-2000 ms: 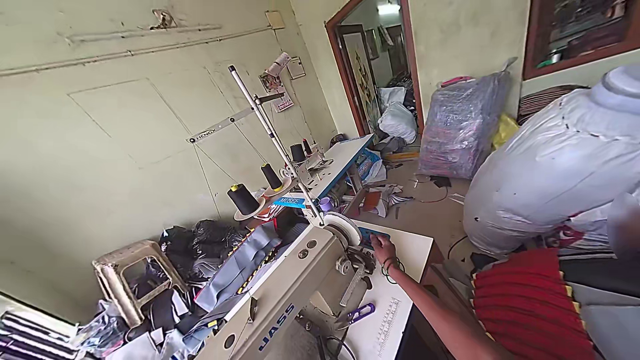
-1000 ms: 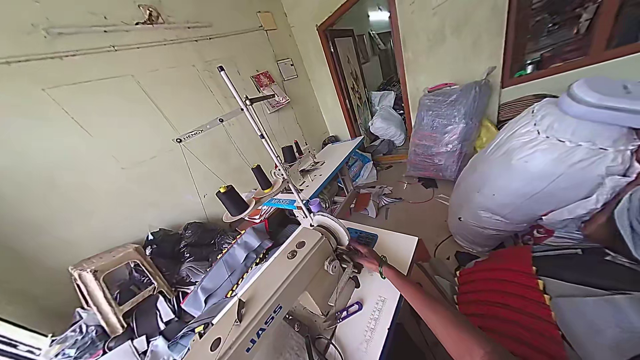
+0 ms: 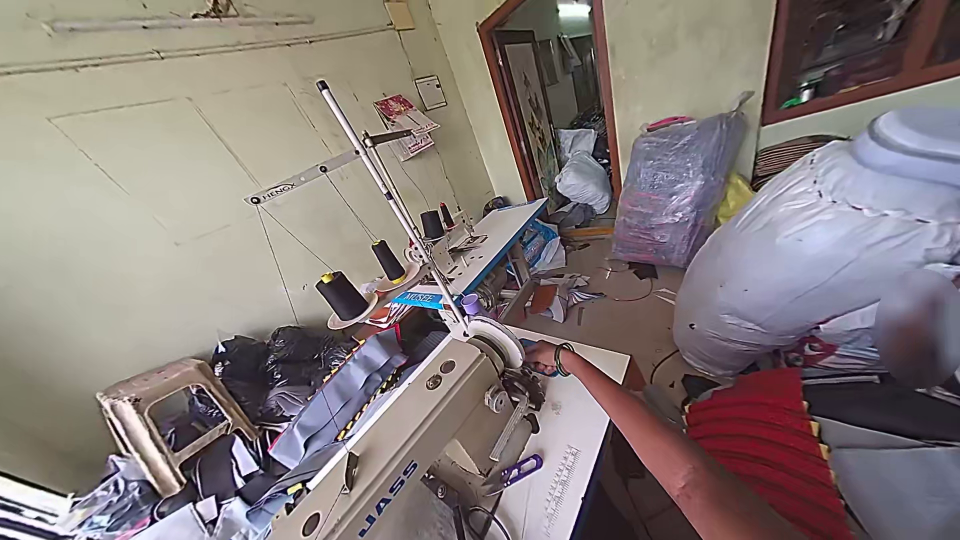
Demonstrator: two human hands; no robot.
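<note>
My right hand (image 3: 541, 358), with green bangles at its wrist, rests by the handwheel (image 3: 499, 341) of a cream Jass sewing machine (image 3: 405, 435). Its fingers are partly hidden, and a blue thing lies under or beside them; whether they hold it I cannot tell. My left hand is out of view. Black thread cones (image 3: 345, 296) sit on the thread stand (image 3: 382, 184) behind the machine. A purple-handled tool (image 3: 517, 471) lies near the machine head on the white table (image 3: 577, 420).
Red ribbed fabric (image 3: 765, 442) lies at the right, below a big white sack (image 3: 817, 247). Grey fabric (image 3: 337, 397) and a worn plastic stool (image 3: 169, 420) are at the left. Another sewing table (image 3: 495, 244) stands beyond. A wrapped bundle (image 3: 675, 191) leans by the doorway.
My right hand stays near the handwheel; its fingers were farther over the blue thing two seconds ago, and it is now closer against the wheel.
</note>
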